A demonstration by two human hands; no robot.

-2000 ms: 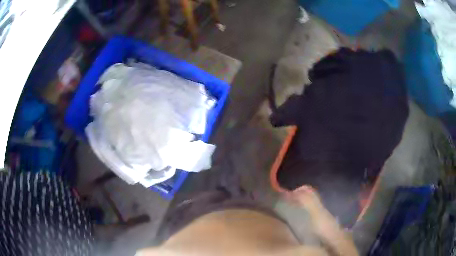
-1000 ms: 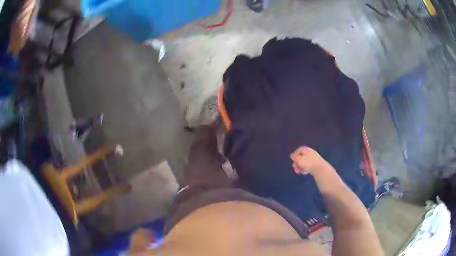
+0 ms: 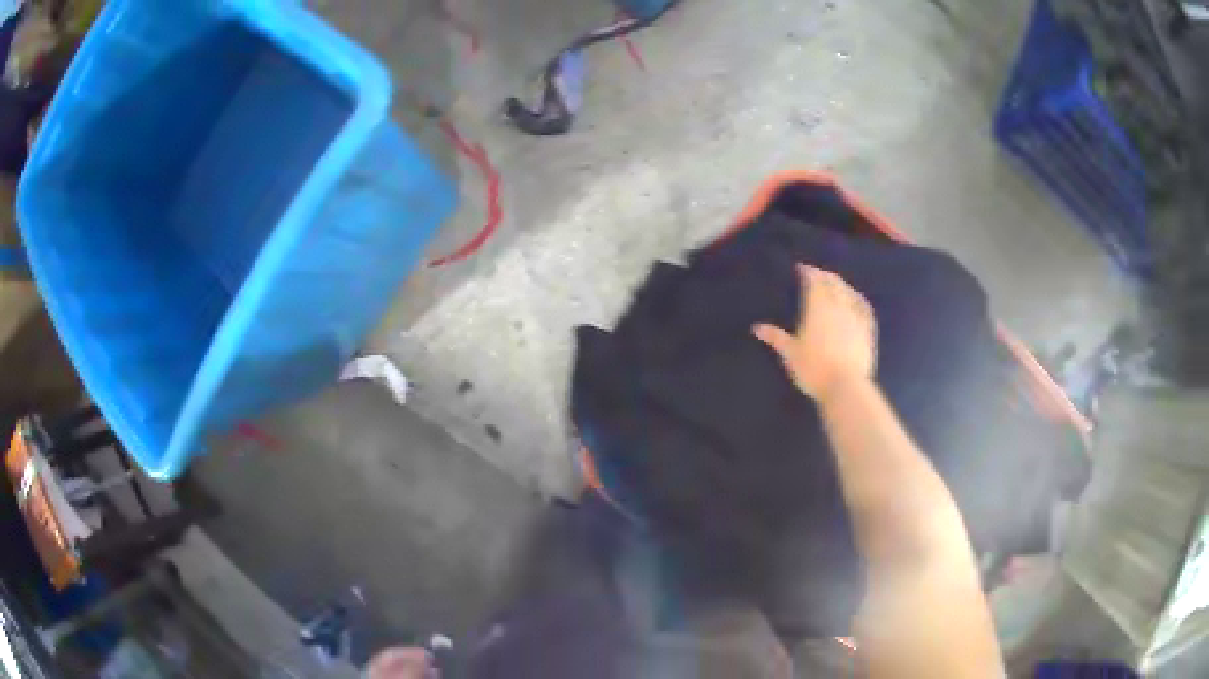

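Dark garments point(image 3: 743, 411) lie heaped in an orange-red basket point(image 3: 1047, 378), whose rim shows at the far end and the right side. My right hand point(image 3: 833, 332) is over the far part of the heap, thumb apart from the fingers, with nothing seen in it. Whether it presses on the cloth is hard to tell. A small part of my left hand point(image 3: 402, 663) shows at the bottom edge, cut off and blurred, away from the basket. Its fingers cannot be made out.
A large light-blue tub point(image 3: 298, 226) stands at the upper left with its inside bare. A blue slotted crate point(image 3: 1074, 133) is at the upper right. A dark strip of something point(image 3: 544, 113) and a white scrap point(image 3: 378, 374) lie on the grey floor point(image 3: 570, 226).
The view has swung right, away from the blue crate of white cloth. My right hand went from the basket's near edge to a closed shape over the heap, then farther forward with fingers spread.
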